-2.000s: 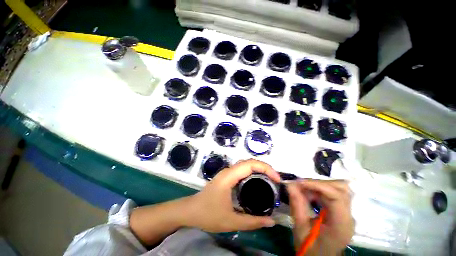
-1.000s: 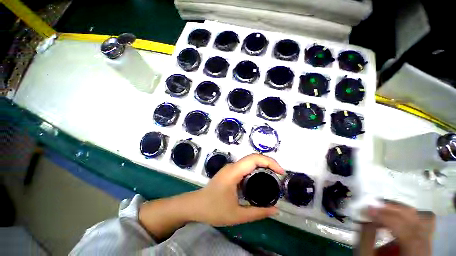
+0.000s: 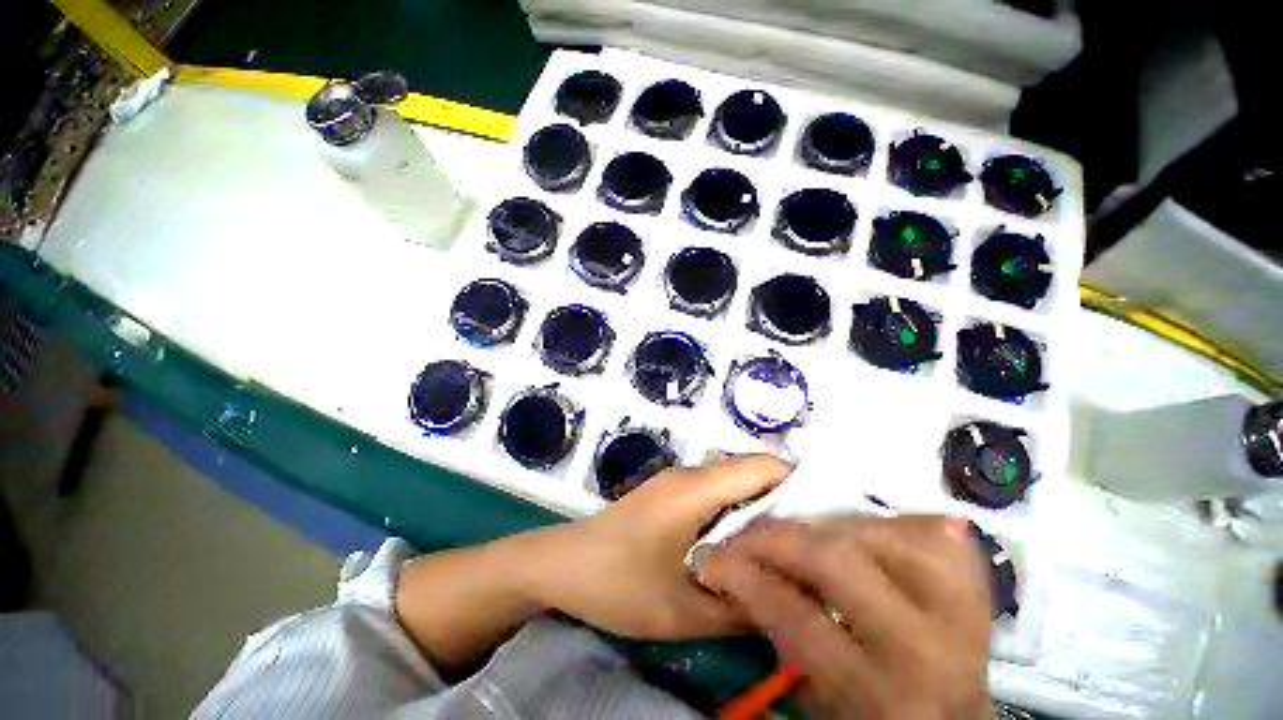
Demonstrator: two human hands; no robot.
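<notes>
My left hand [image 3: 640, 556] holds a watch head above the front edge of the foam tray [image 3: 844, 436]; the watch is now almost fully hidden under my right hand. My right hand [image 3: 879, 605] lies over it, slightly blurred, with a white wipe [image 3: 732, 528] pressed on the watch by the fingers. An orange stick tool [image 3: 764, 695] sticks out below my right hand. The tray holds rows of watch heads [image 3: 699, 279] with dark glass faces. Its right columns hold matt black discs [image 3: 912, 243] with green centres. One watch face [image 3: 767, 393] shines whitish.
A translucent bottle with a metal top [image 3: 401, 176] stands left of the tray. Another bottle [image 3: 1182, 447] stands at the right. Stacked foam trays [image 3: 844, 56] lie behind. Yellow edging [image 3: 464, 116] runs along the back, and the green bench edge [image 3: 282, 443] along the front.
My right hand went out to the right to the white wipe, then came back left with it over the watch in my left hand. The tray view has shifted slightly.
</notes>
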